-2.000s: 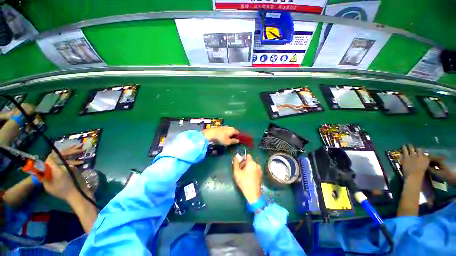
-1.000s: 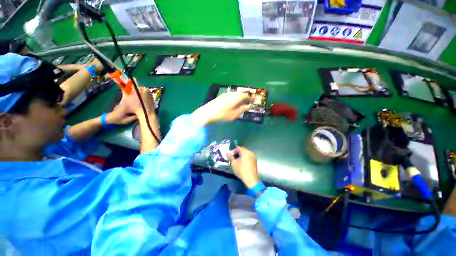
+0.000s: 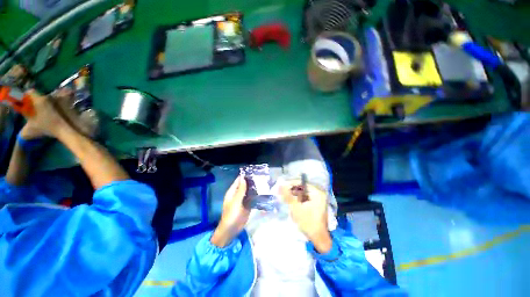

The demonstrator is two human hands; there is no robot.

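Note:
My left hand (image 3: 234,204) holds a small silvery plastic bag with a white label (image 3: 260,181) over my lap, below the bench edge. My right hand (image 3: 309,210) is just right of the bag, its fingers closed on something small and dark; blur hides what it is. A tablet assembly (image 3: 190,49) lies on the green bench, its board at the right end. A red lead wire bundle (image 3: 271,36) lies right beside the tablet.
A solder spool (image 3: 137,108) and binder clips (image 3: 147,159) are at the bench's left front. A tape roll (image 3: 333,61), a fume fan (image 3: 336,14) and a soldering station (image 3: 373,72) stand right. Neighbours' blue sleeves show on both sides. Another tablet (image 3: 370,232) is below the bench.
The view has tilted down. The bag has gone from the bench to my left hand over my lap. Both hands have left the tablet and bench area.

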